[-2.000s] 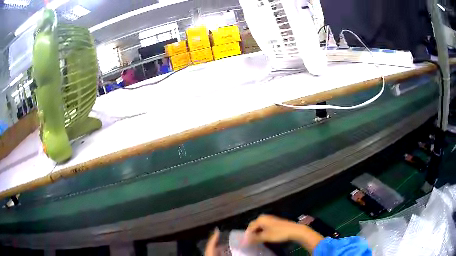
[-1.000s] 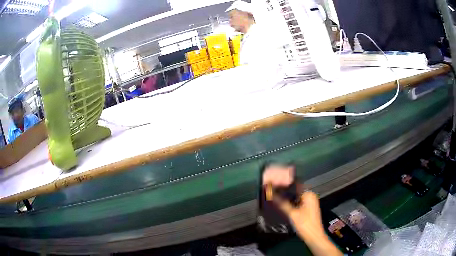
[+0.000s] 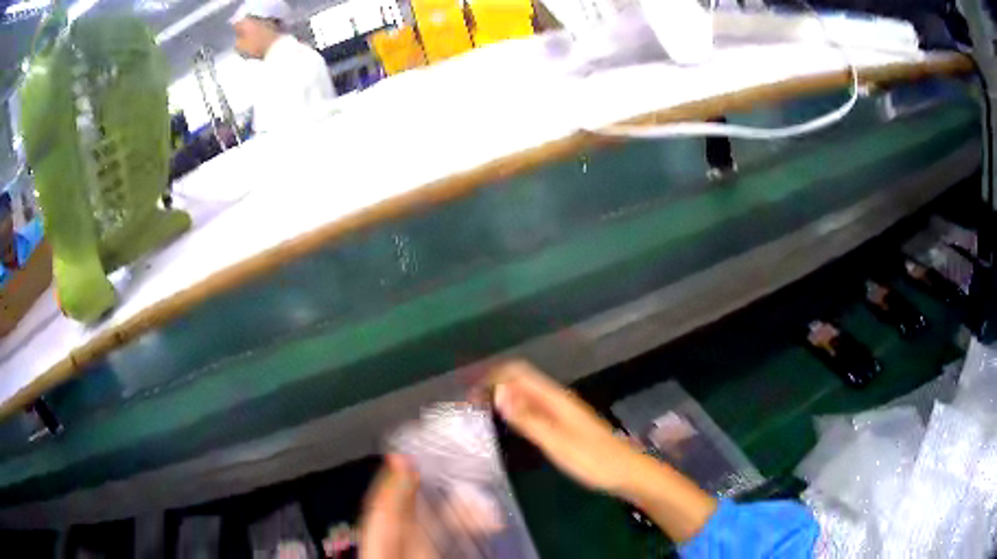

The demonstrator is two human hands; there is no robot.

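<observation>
My left hand [image 3: 390, 515] is at the bottom centre, blurred, holding a clear bubble bag [image 3: 450, 442]. A dark module with a pinkish patch [image 3: 478, 508] shows through the bag. My right hand [image 3: 523, 402] is at the bag's upper right, thumb and fingers together near its top end; whether it grips the bag or the module is blurred. A bagged module [image 3: 683, 437] lies on the belt under my right forearm. Bare black modules [image 3: 844, 352] lie further right on the dark green belt [image 3: 765, 382].
A heap of empty bubble bags [image 3: 913, 475] is at the lower right. More modules lie along the bottom left. A grey rail [image 3: 612, 333] runs beyond the belt. A white shelf [image 3: 361, 164] above holds a green fan [image 3: 104, 164] and a white cord [image 3: 765, 131]. A person [image 3: 290, 71] stands behind.
The view has tilted down. My right hand, which held a bare module up over the rail, is now beside the bag. My left hand has come into view with the bag.
</observation>
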